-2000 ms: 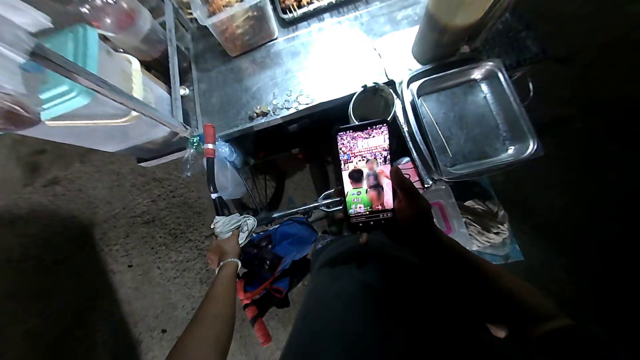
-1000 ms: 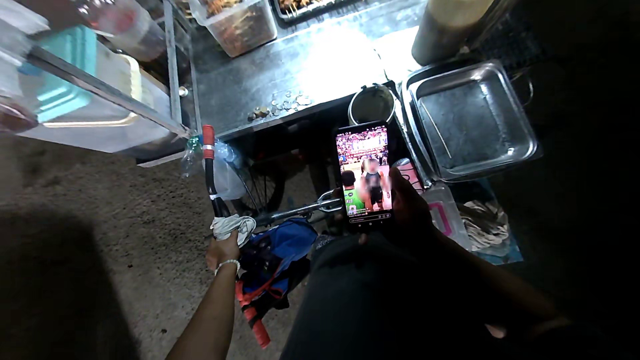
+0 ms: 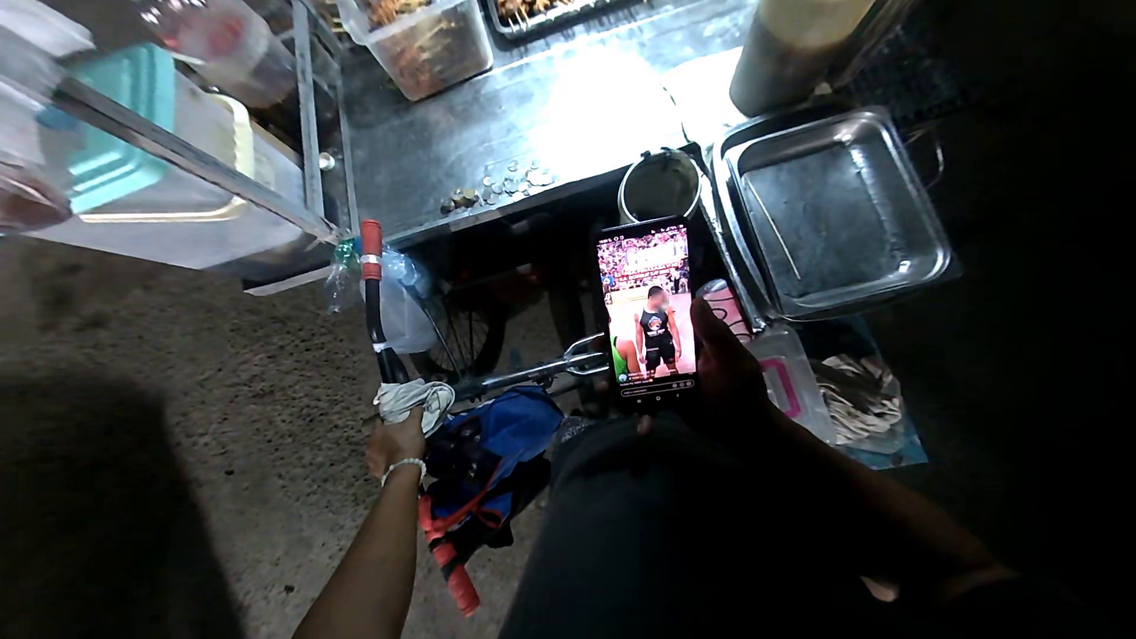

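Note:
My right hand [image 3: 729,359] holds a smartphone [image 3: 650,311] upright, its lit screen showing a sports scene with a player in black. My left hand [image 3: 397,444], with a pale beaded bracelet at the wrist, is closed on a white cloth [image 3: 417,401] that wraps the middle of a handlebar [image 3: 373,306]. Red tape covers both ends of the bar. Below and right of that hand hangs a blue and black bag [image 3: 510,426]. The fingers behind the phone are partly hidden and in shadow.
Coins [image 3: 510,185] lie on the metal cart top [image 3: 426,133], near a plastic tub of skewers [image 3: 435,53]. A round metal container [image 3: 661,188] and a steel tray [image 3: 843,213] holding a thin stick stand right. Lidded bins [image 3: 191,186] are at left, a cloth in plastic [image 3: 859,399] lower right.
The picture on the phone's screen has changed; the figure in black now stands plainly in its middle. Both hands have stayed where they were.

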